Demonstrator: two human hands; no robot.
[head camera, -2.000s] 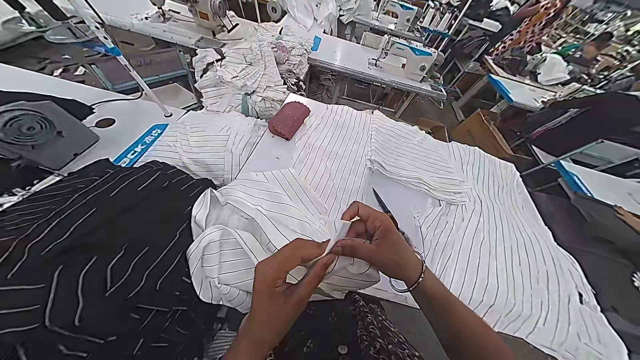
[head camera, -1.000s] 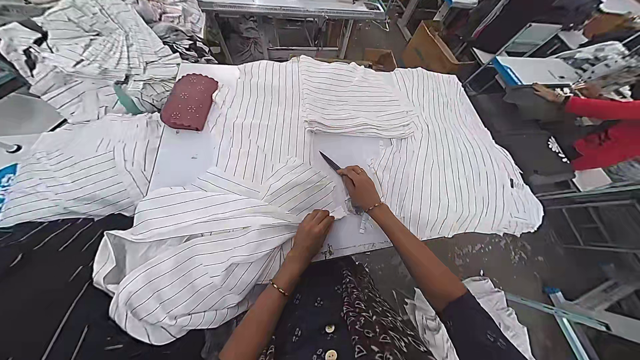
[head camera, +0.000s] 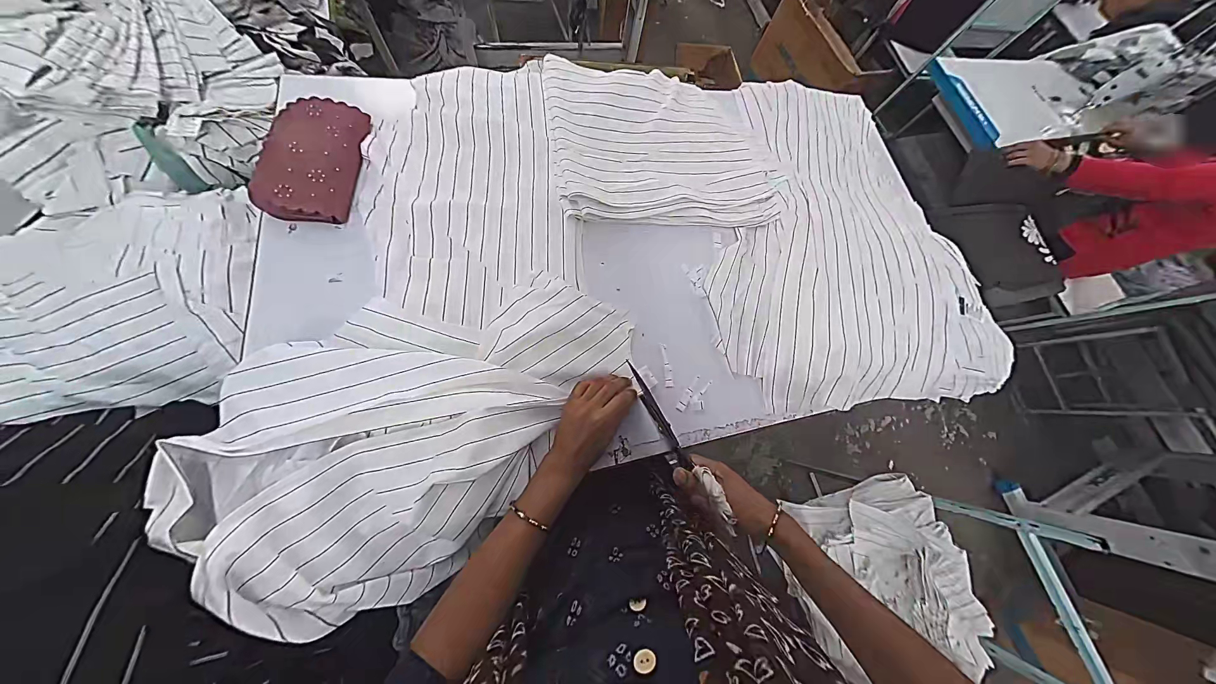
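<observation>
A white shirt-like garment with dark stripes (head camera: 380, 475) lies bunched at the near left of the white table. On its right edge rests my left hand (head camera: 594, 418), fingers together, pressing or pinching the cloth; which one I cannot tell. My right hand (head camera: 708, 489) is closed round the handles of dark scissors (head camera: 655, 408), whose blades point away from me beside the cloth edge. Small white tags (head camera: 692, 391) are scattered right of the blades. Behind lie a folded stack of striped pieces (head camera: 665, 152) and a flat striped piece (head camera: 826, 256) on the right.
A maroon scalloped-edge case (head camera: 312, 160) lies at the table's back left. More striped cloth (head camera: 104, 294) and black striped fabric (head camera: 85, 551) spread at left. Cloth (head camera: 893, 570) hangs low at right near a metal frame (head camera: 1054, 560). A person in red sleeves (head camera: 1140, 204) works at a sewing machine.
Two seconds ago both hands held white cloth together while the scissors lay on the table; now my right hand holds the scissors. The view has turned down and right.
</observation>
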